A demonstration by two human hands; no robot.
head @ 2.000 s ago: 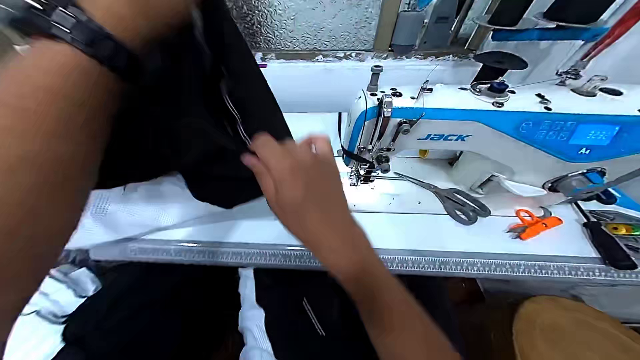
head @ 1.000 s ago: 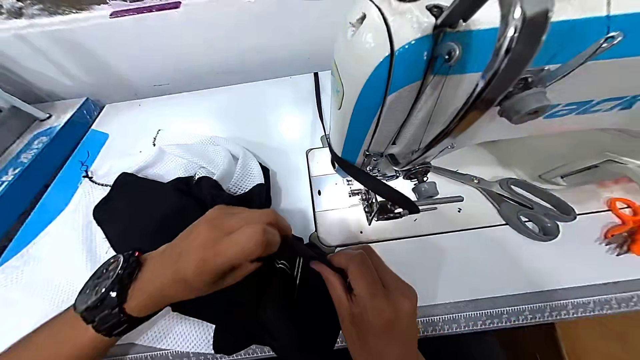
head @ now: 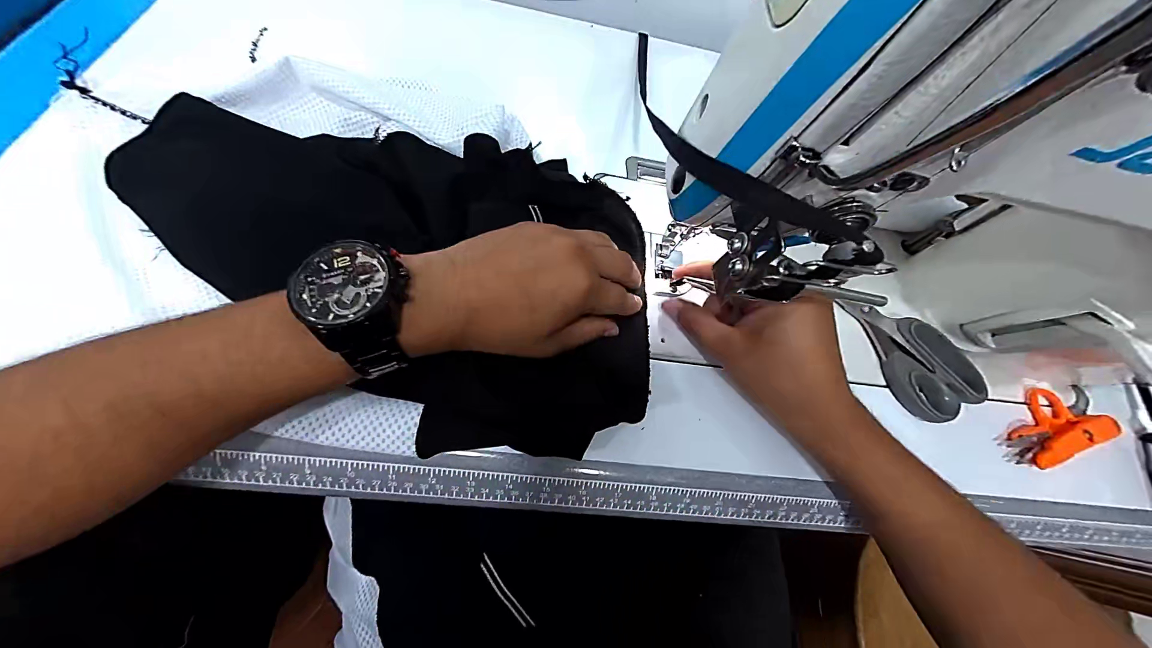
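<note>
Black fabric point(head: 243, 189) lies bunched over white mesh fabric point(head: 351, 99) on the table, its serged edge just left of the sewing machine point(head: 810, 117). My left hand point(head: 531, 288), a watch on its wrist, rests on the black fabric with curled fingers; whether it pinches the cloth is hidden. At the presser foot point(head: 668, 261) is my right hand point(head: 756, 333), its thumb and a fingertip on either side of thin metal parts; the machine head covers some of its fingers. A black tape point(head: 711, 175) hangs across the machine's front.
Grey-handled scissors point(head: 927, 369) lie right of my right hand, with orange thread snips point(head: 1062, 432) further right. A ruler strip point(head: 540, 486) runs along the table's front edge. Black fabric with two white lines point(head: 576, 576) is below the edge.
The black fabric, lifted two seconds ago, now lies on the table. My right hand has left the fabric and moved to the presser foot area. The view has moved much closer to the machine.
</note>
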